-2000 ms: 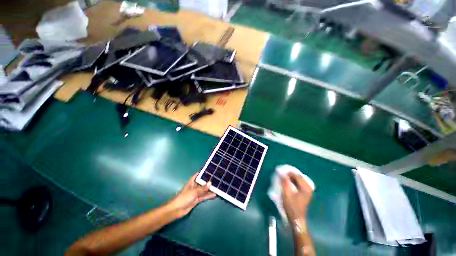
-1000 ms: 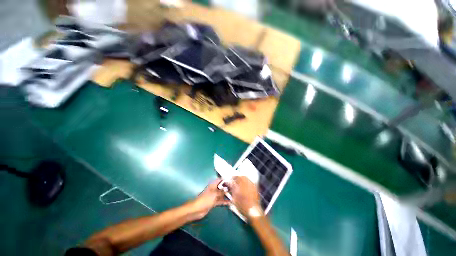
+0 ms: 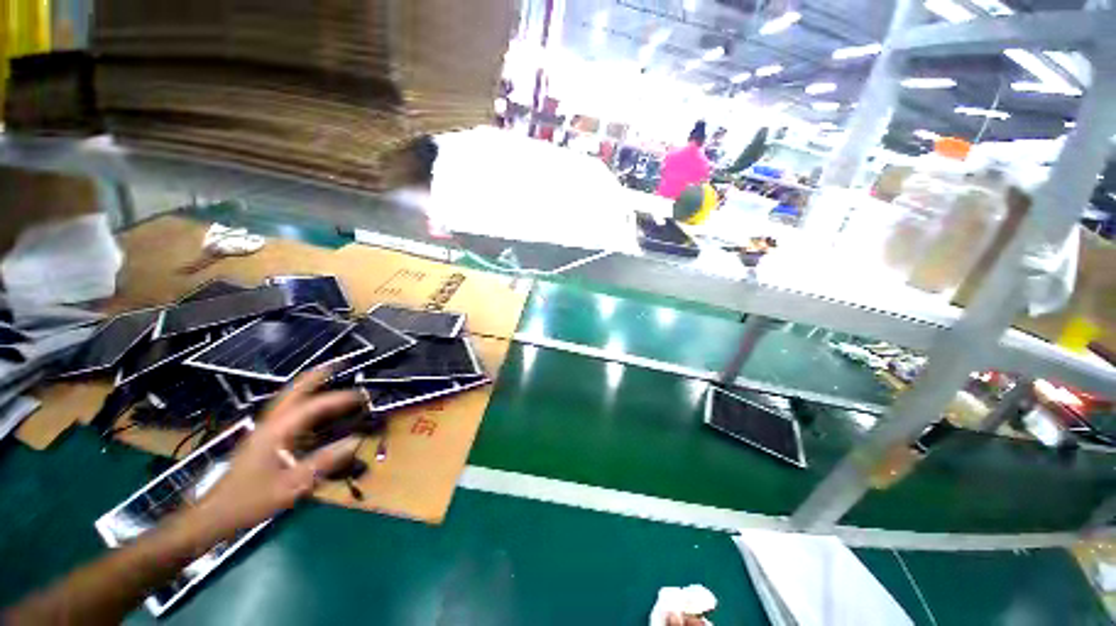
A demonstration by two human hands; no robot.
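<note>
My left hand is open, fingers spread, over the near edge of the pile of solar panels; it is slightly blurred and holds nothing that I can see. A solar panel lies on the green bench below my left forearm, partly hidden by it. A white cloth shows at the bottom edge, with a small bit of my right hand cut off there. The panel pile has dark cables at its near side.
White sleeves lie at the lower right. Cardboard is under the pile. Another panel lies on the green strip beyond the pale edging. A metal shelf post stands at right. Stacked cardboard is overhead. A person in pink is far back.
The view has tilted up and swung. The panel that was at my hands now lies at left under my left forearm. My left hand has opened and reached to the pile; my right hand is apart from it.
</note>
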